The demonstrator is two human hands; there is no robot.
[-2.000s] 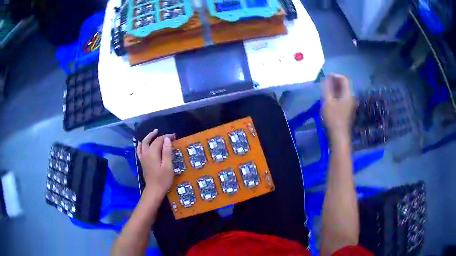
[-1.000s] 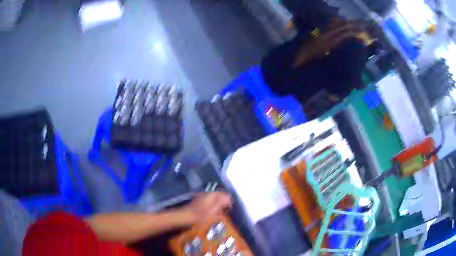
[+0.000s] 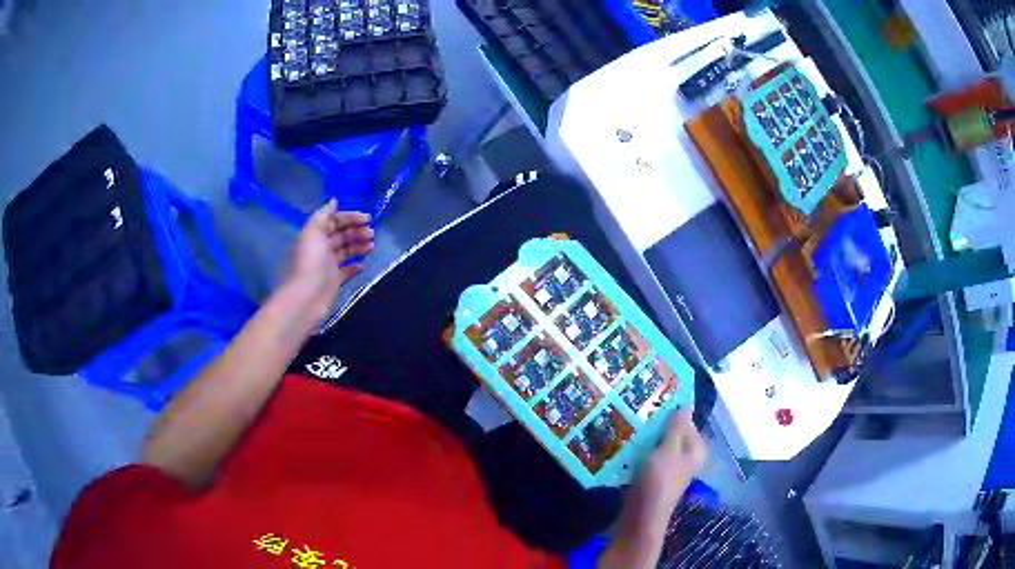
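Observation:
The orange fixture plate [image 3: 453, 337] lies on the dark-trousered thighs, mostly hidden under the teal cover frame [image 3: 510, 408]. Circuit boards [image 3: 569, 400] show through the frame's eight windows. My right hand [image 3: 674, 450] is at the lower right corner of the frame, its fingers closed on the edge. My left hand [image 3: 332, 247] is raised to the left, away from the fixture, fingers apart and nothing seen in it.
The white machine [image 3: 607, 131] stands at right with a dark screen [image 3: 712, 285], a red knob [image 3: 785, 417] and another teal frame [image 3: 789, 133] on orange blocks. Black trays [image 3: 356, 98] sit on a blue stool [image 3: 254, 133]; another black stack [image 3: 89, 250] is at far left.
The view has turned left. The teal frame now lies over the orange plate on the lap. One machine station now shows blue without its frame. My left hand has moved off the plate.

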